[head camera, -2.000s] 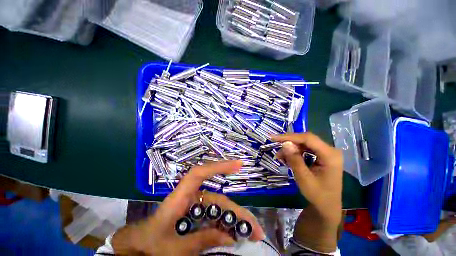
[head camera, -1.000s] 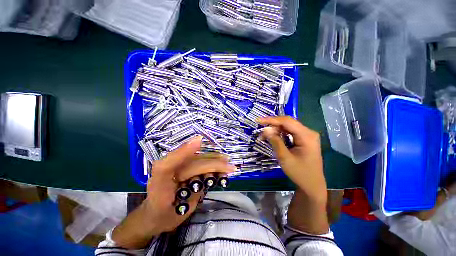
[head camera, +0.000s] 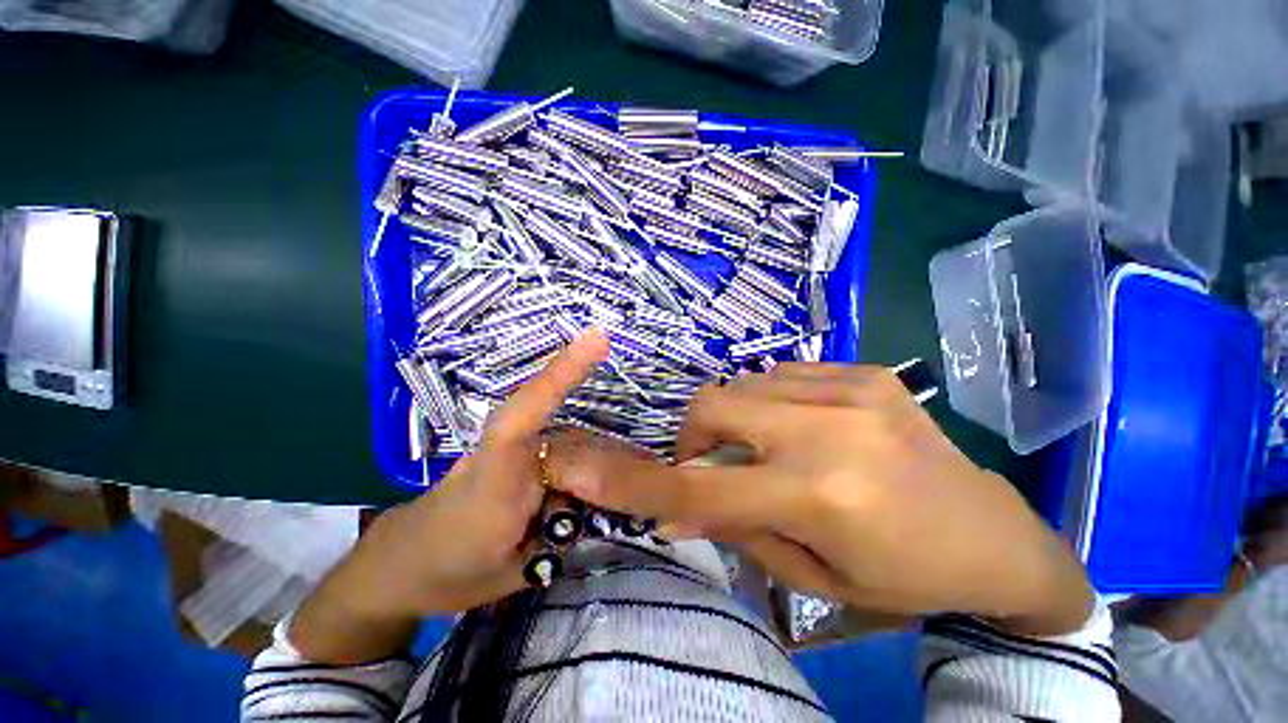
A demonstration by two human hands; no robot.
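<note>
My left hand (head camera: 466,530) holds several silver cylinder parts (head camera: 562,527) in a bunch, their black ring ends with pale centres facing me. My right hand (head camera: 862,494) is bent over the fingers of my left hand and hides part of the bunch. A black part end with a thin pale rod (head camera: 918,379) sticks out beyond my right hand's knuckles. My right fingertips are partly hidden. Both hands are over the front edge of the blue tray (head camera: 379,283), which is heaped with silver cylinder-and-rod parts (head camera: 622,240).
A silver scale (head camera: 60,304) stands at the left. A clear box of parts (head camera: 749,43) and another clear box (head camera: 424,36) are behind the tray. At the right are a tilted clear box (head camera: 1017,332), divided clear bins (head camera: 1052,106), a blue lid (head camera: 1187,424) and another person's sleeve (head camera: 1222,650).
My right hand has moved from over the tray's parts toward me and left, onto my left hand. My left hand still holds the bunch. The view has shifted slightly.
</note>
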